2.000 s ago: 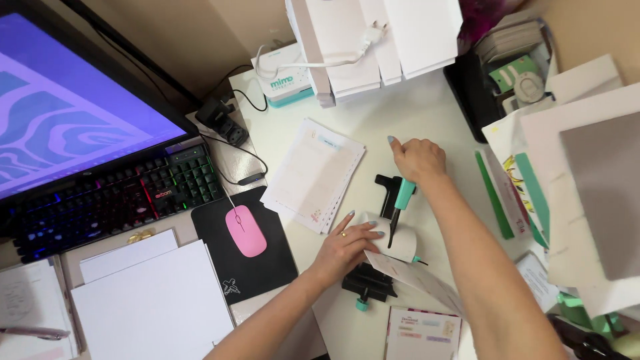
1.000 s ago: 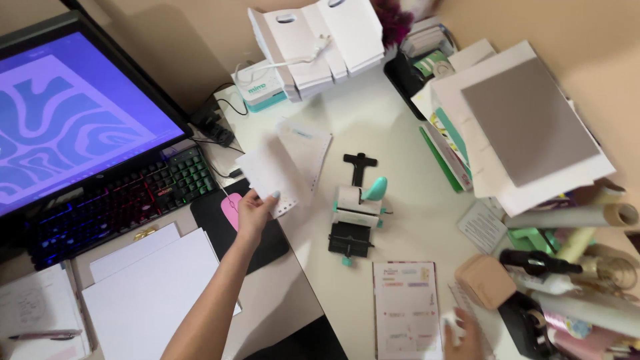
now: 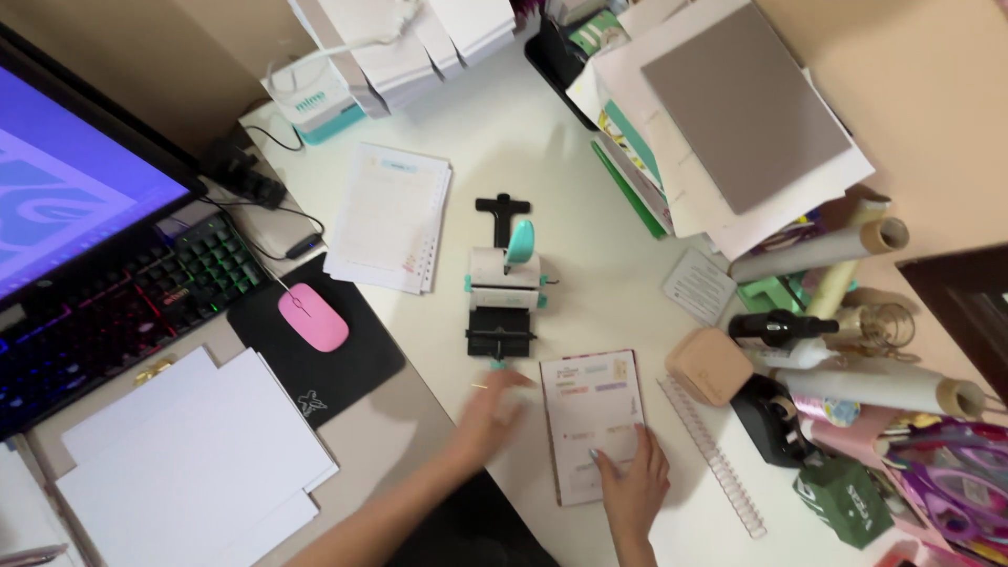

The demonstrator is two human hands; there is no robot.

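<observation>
My left hand (image 3: 492, 413), blurred, is over the white desk, between the hole punch and the left edge of a stack of printed planner pages (image 3: 587, 417); nothing shows in it. On the lower right of that stack rests my right hand (image 3: 636, 476), thumb and fingers spread across the paper. A white and black binding hole punch (image 3: 504, 287) with a teal lever stands above the stack, with a black T-shaped guide at its far end. Left of the punch lies another stack of printed pages (image 3: 387, 216), with holes along its right edge. A spiral binding coil (image 3: 713, 457) lies right of my right hand.
Pink mouse (image 3: 313, 316) on a black pad, lit keyboard (image 3: 142, 315) and monitor are at left, above blank white sheets (image 3: 197, 465). A boxed adapter and white organizer stand at the back. Papers, rolls (image 3: 819, 248), bottles, a beige case (image 3: 709, 366) and scissors crowd the right side.
My left hand has left the punched pages at the left and moved toward the planner stack. My right hand has come onto that stack. Two seconds ago both hands were at the punch.
</observation>
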